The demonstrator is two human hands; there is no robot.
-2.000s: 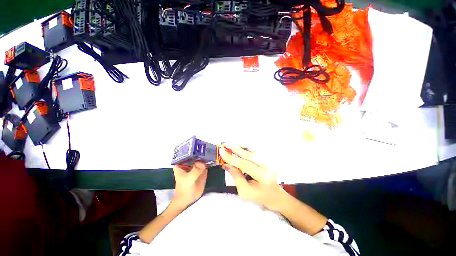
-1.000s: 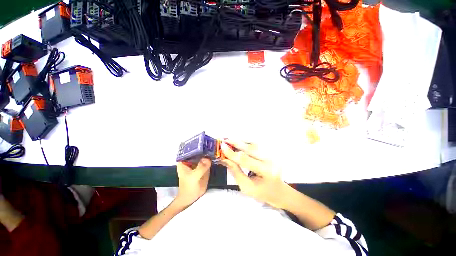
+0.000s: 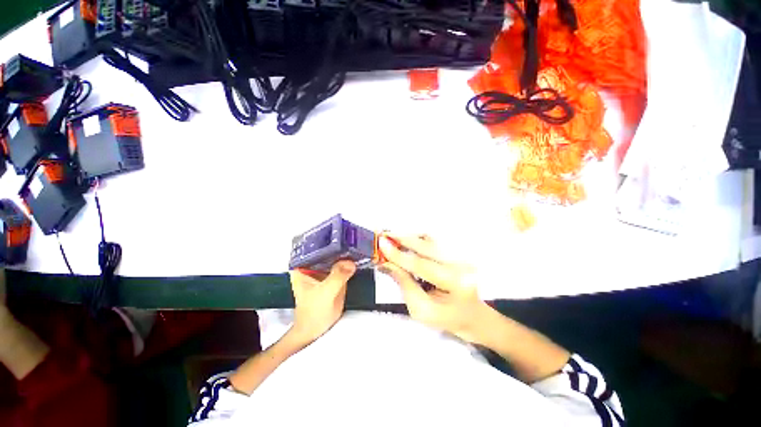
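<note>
A dark grey controller unit (image 3: pixel 327 242) with a purplish face is held just above the table's front edge. My left hand (image 3: pixel 320 296) grips it from below, thumb on its near side; some orange shows beside that thumb. My right hand (image 3: pixel 434 283) holds an orange mounting clip (image 3: pixel 380 248) at the unit's right end, fingers around it. How far the clip is seated cannot be told.
A black unit stack (image 3: pixel 400 37) with draped cables spans the back. An orange clip pile (image 3: pixel 555 150) with a coiled cable is right of centre; one orange clip (image 3: pixel 424 82) lies apart. Finished units (image 3: pixel 107 143) are at left. A neighbour's arm (image 3: pixel 23 346) shows lower left.
The unit has turned slightly in my left hand. My right hand stays at its right end with the orange clip. The table things have shifted in view; the neighbour's arm has come into view.
</note>
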